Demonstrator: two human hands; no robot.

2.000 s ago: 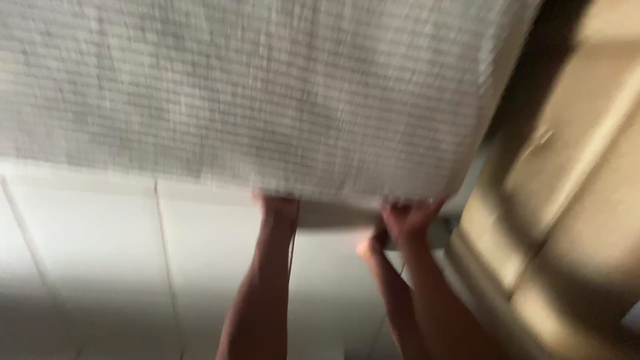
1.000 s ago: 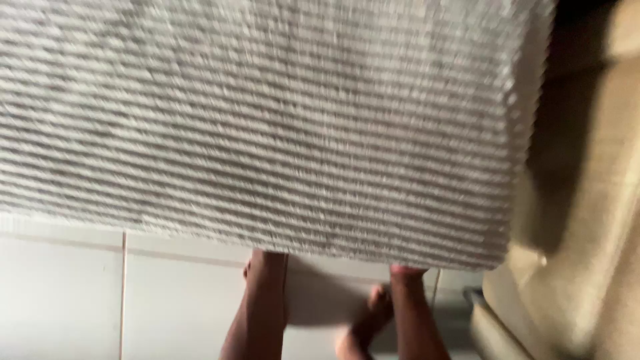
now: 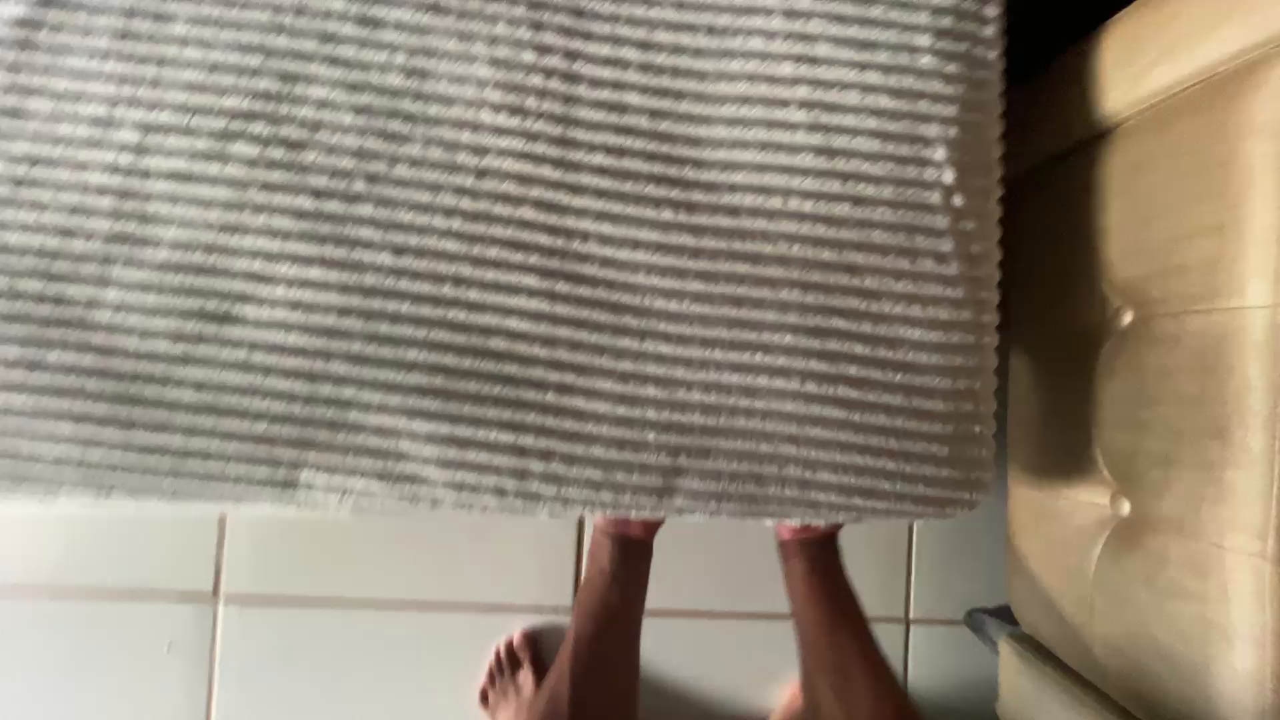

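Observation:
A large grey ribbed rug point(image 3: 480, 270) fills the upper part of the head view, its near edge running across above the floor. My left hand point(image 3: 628, 526) is at that near edge, mostly hidden under the fabric, and appears to grip it. Farther right, my right hand point(image 3: 808, 530) holds the same edge not far from the rug's corner. Both sets of fingers are largely hidden by the rug.
Pale floor tiles point(image 3: 400, 560) with dark joints lie below the edge. A beige tufted upholstered seat point(image 3: 1180, 400) stands at the right. My bare foot point(image 3: 512, 675) is on the tiles, and a small dark object point(image 3: 990, 625) lies by the seat's base.
The hands and rug edge are lower in the view than two seconds ago. My bare foot now shows left of my left forearm. The view has shifted somewhat.

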